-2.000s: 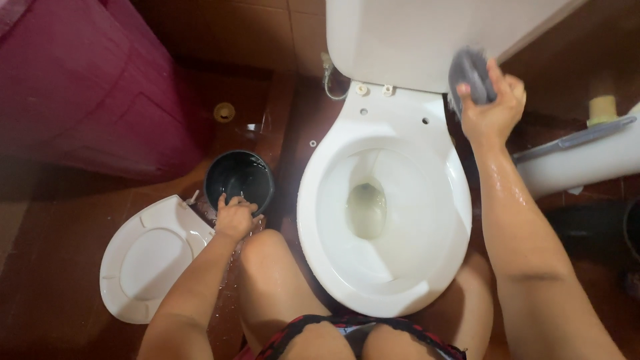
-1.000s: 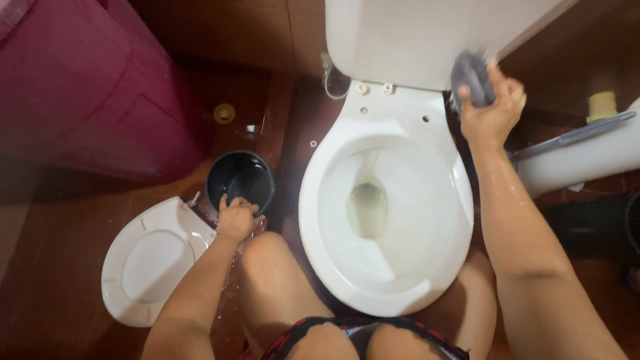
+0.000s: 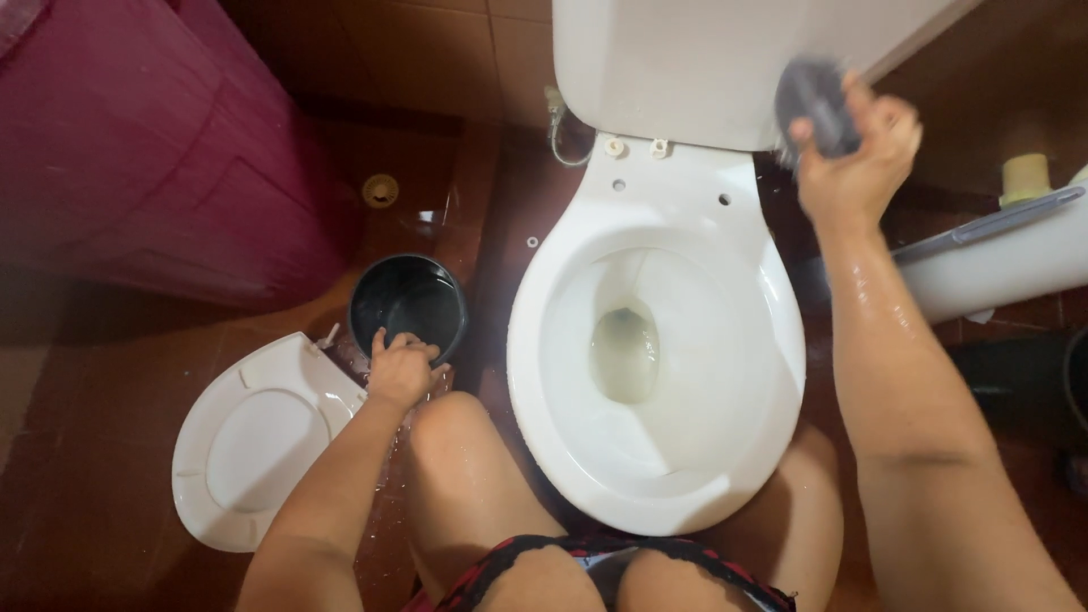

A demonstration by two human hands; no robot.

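My right hand (image 3: 858, 161) holds a grey scrubbing brush (image 3: 816, 106) with pale bristles against the lower right of the white toilet tank (image 3: 671, 68); brush and fingers are blurred. My left hand (image 3: 404, 367) rests with its fingers over the near rim of a black round container (image 3: 408, 302) that has water in it. Whether the fingers grip the rim I cannot tell. Between my knees stands the white toilet bowl (image 3: 544, 408), without a seat on it, with water at its bottom. The detached white seat and lid (image 3: 268, 446) lie on the floor beside my left forearm.
A large magenta plastic bin (image 3: 161, 161) stands at the left, near a round floor drain (image 3: 380, 191). A flexible hose (image 3: 561, 140) runs beside the tank. At the right lie a white ceramic piece (image 3: 1011, 255), a yellowish cylinder (image 3: 1026, 178) and a dark container (image 3: 1020, 382). The tiled floor is wet.
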